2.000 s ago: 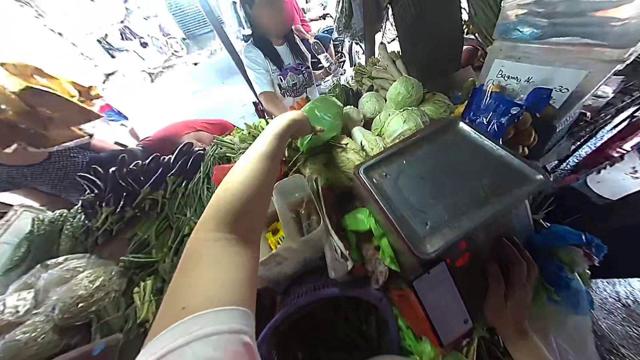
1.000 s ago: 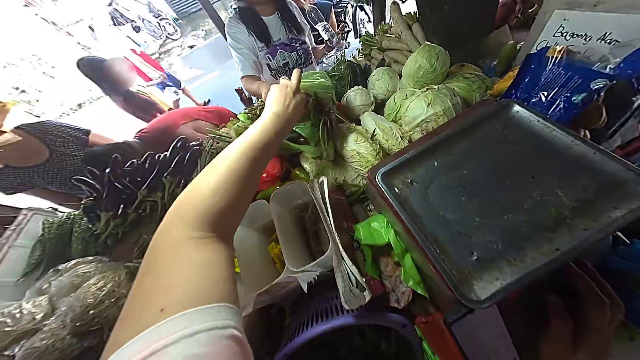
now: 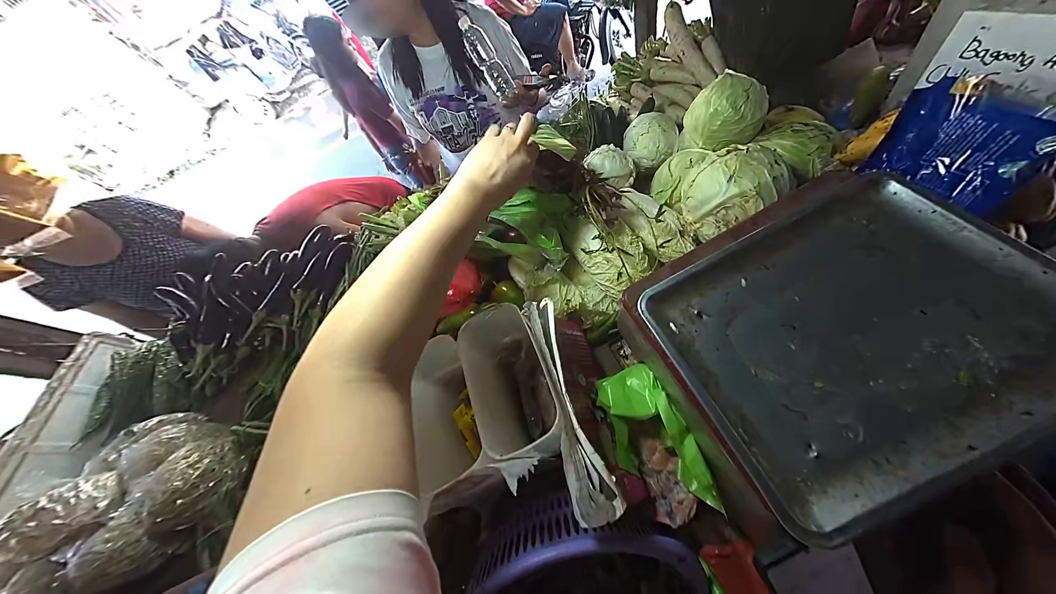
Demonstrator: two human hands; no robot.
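Observation:
My left hand reaches out over the vegetables, its fingers bent beside a pale green leaf. Whether the fingers grip the leaf is not clear. Just below lies a green plastic bag with leafy greens around it. Cabbages and white radishes are heaped to the right of the hand. A weighing scale with a wide metal tray fills the right side. Under its near edge, deep shade hides my right hand or leaves only a dark shape that cannot be made out.
Eggplants and bagged produce lie on the left. Plastic containers, a purple basket and another green bag stand nearer. Across the vegetables a person holds a clear bottle. A blue packet lies behind the scale.
The green bag, at my left hand two seconds ago, now lies below it. My right hand, seen beside a phone under the scale earlier, has faded into shade. The view has shifted.

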